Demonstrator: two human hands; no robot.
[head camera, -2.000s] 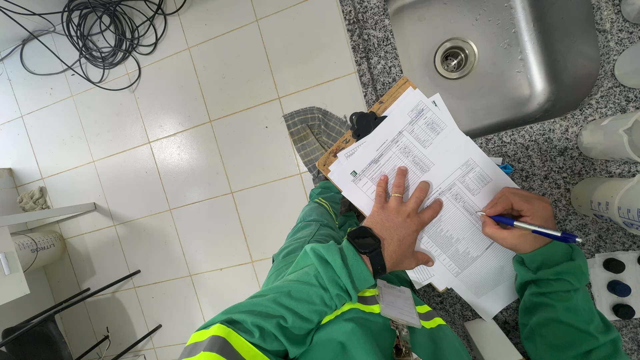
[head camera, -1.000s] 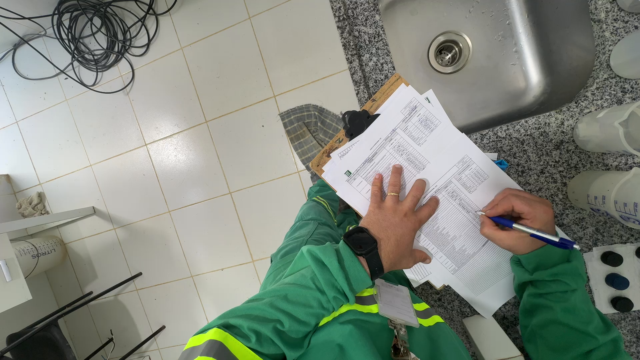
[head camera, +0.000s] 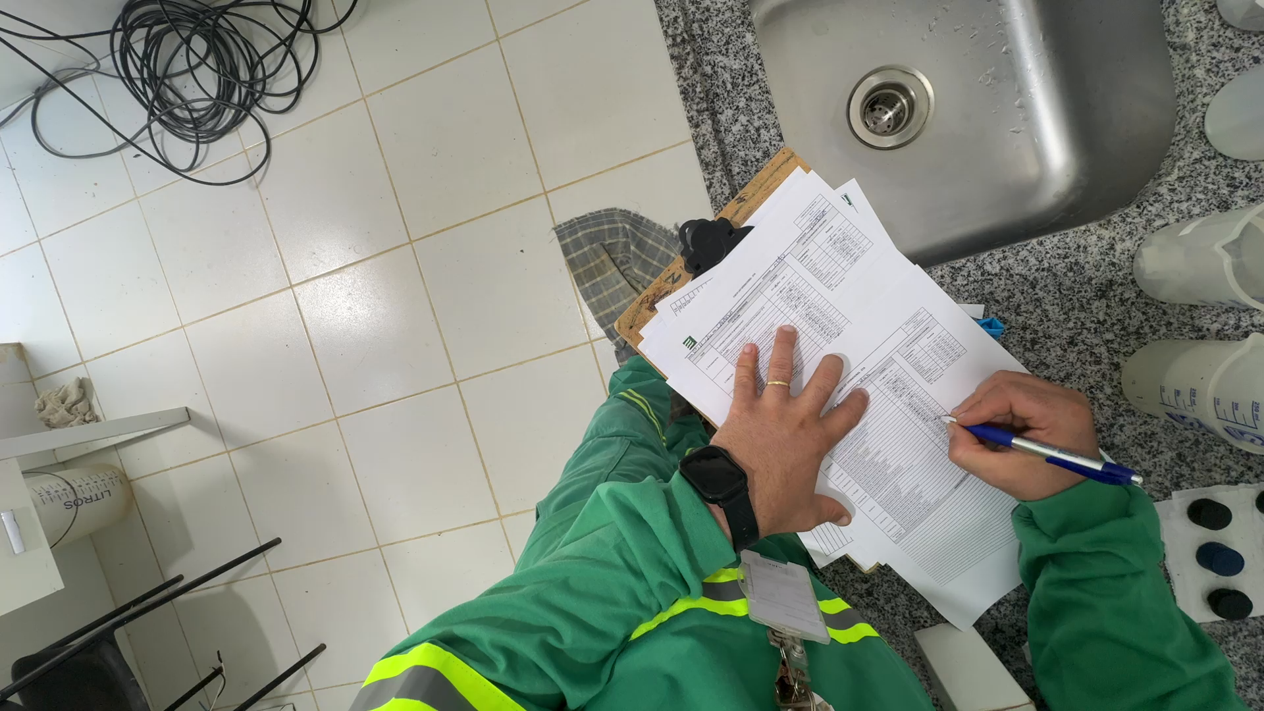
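Note:
My left hand (head camera: 785, 434), with a ring and a black watch at the wrist, lies spread flat on printed forms (head camera: 889, 326). The sheets rest on a wooden clipboard (head camera: 765, 193) with a black clip (head camera: 709, 244), at the granite counter's edge. A blue and silver pen (head camera: 1042, 451) is in my right hand (head camera: 1027, 434), its tip on a table of the right-hand form. A checked cloth (head camera: 617, 257) hangs beside the clipboard. Most of the board is hidden under the paper.
Beyond the forms is a steel sink (head camera: 987, 128). Plastic measuring jugs (head camera: 1190, 390) and dark round caps (head camera: 1220, 558) on a white cloth stand at right. A white box (head camera: 968, 667) lies near my right sleeve. Coiled black cable (head camera: 197, 79) is on the tiled floor (head camera: 395, 296).

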